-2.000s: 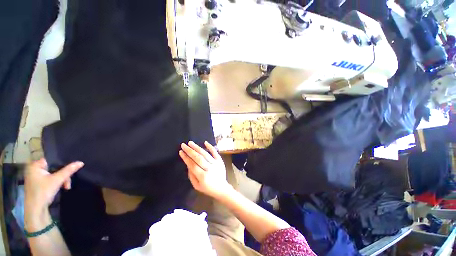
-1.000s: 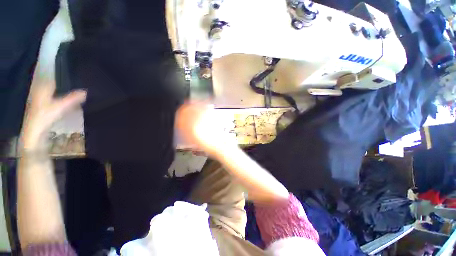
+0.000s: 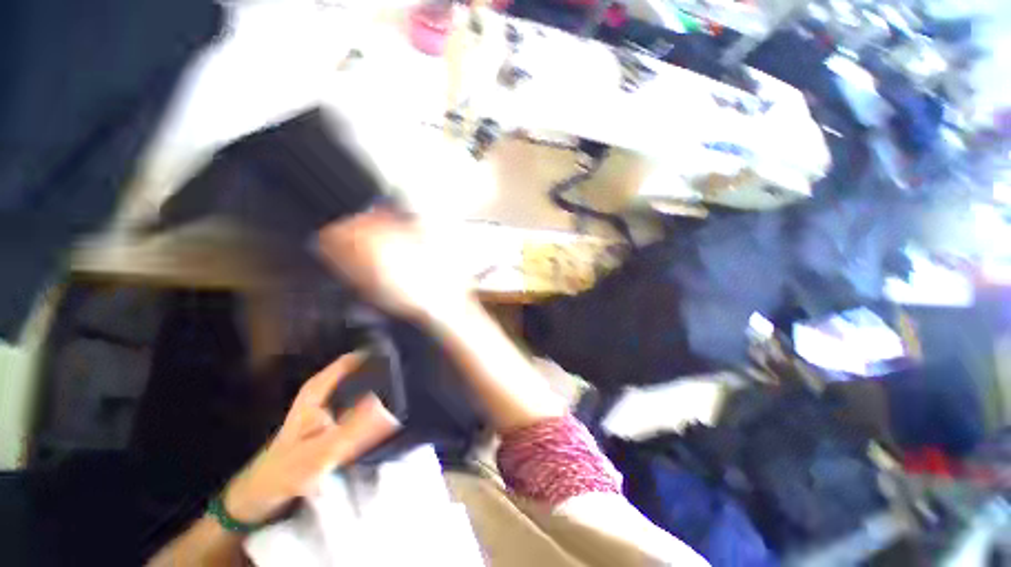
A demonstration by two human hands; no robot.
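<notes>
A dark cloth panel [image 3: 277, 166] lies from the white table over its front edge and down to the lap, blurred by motion. My left hand [image 3: 322, 426], with a green bracelet, is low over the lap with dark cloth between thumb and fingers. My right hand [image 3: 371, 249] is on or over the panel near the table's front edge; its fingers are too blurred to show a grip. The white sewing machine [image 3: 665, 122] stands beyond, its needle area washed out by glare.
More dark cloth [image 3: 89, 122] lies at the far left. Dark cloth [image 3: 643, 310] hangs right of the machine. A dark strap [image 3: 577, 194] is under the machine arm. A pink object [image 3: 429, 28] is behind the machine head. Cloth heaps [image 3: 776, 443] are at the lower right.
The panel has come away from beneath the needle area and towards the lap. My left hand has moved right and down from the table to the lap; my right hand has moved left. The view has shifted.
</notes>
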